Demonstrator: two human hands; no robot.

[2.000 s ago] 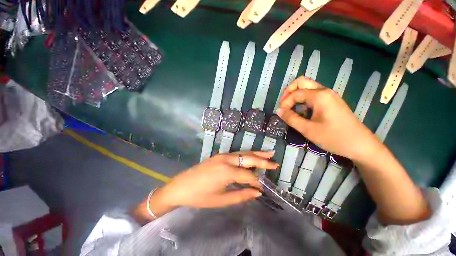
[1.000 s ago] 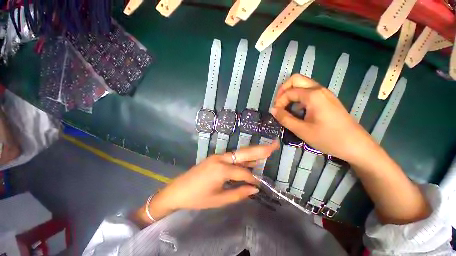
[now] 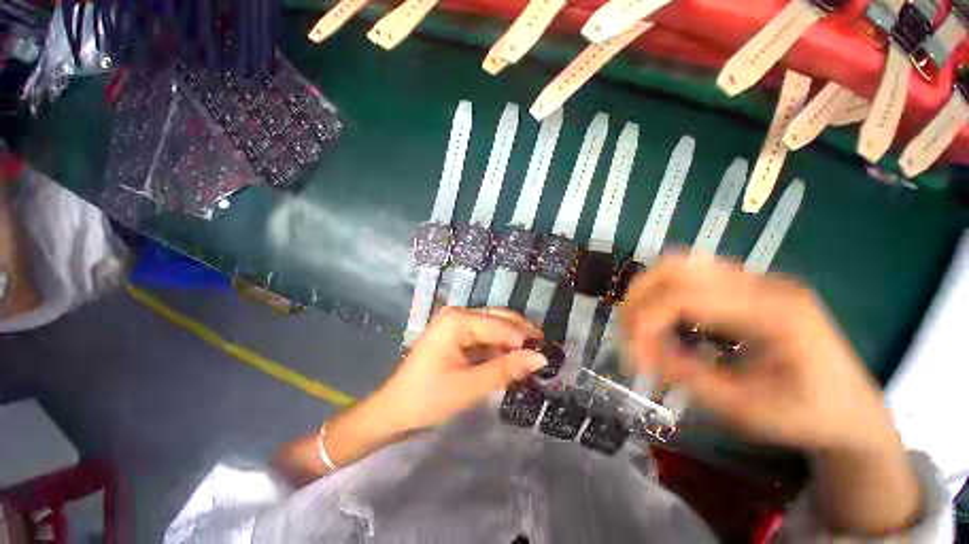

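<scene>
Several wristwatches with pale grey-green straps lie side by side on the dark green bench. The four leftmost watch faces [image 3: 515, 248] show pale print. The fifth watch face [image 3: 595, 274] is plain dark. My left hand [image 3: 452, 361] pinches a clear film sticker sheet [image 3: 561, 417] with rows of dark printed squares, held over the strap ends nearest me. My right hand [image 3: 744, 340] is motion-blurred over the watches on the right and hides some of their faces. Whether it holds anything cannot be told.
More film sheets [image 3: 260, 122] lie at the left, below dark blue straps [image 3: 223, 32]. A red tray [image 3: 701, 48] at the top right holds watches with beige straps hanging over its edge. Another person's sleeve [image 3: 64, 250] is at the far left. A yellow line [image 3: 234, 349] crosses the grey floor.
My right hand has moved right and down from the fourth and fifth watches, uncovering the fifth face. My left hand has closed on the film sheet, which now shows its printed squares.
</scene>
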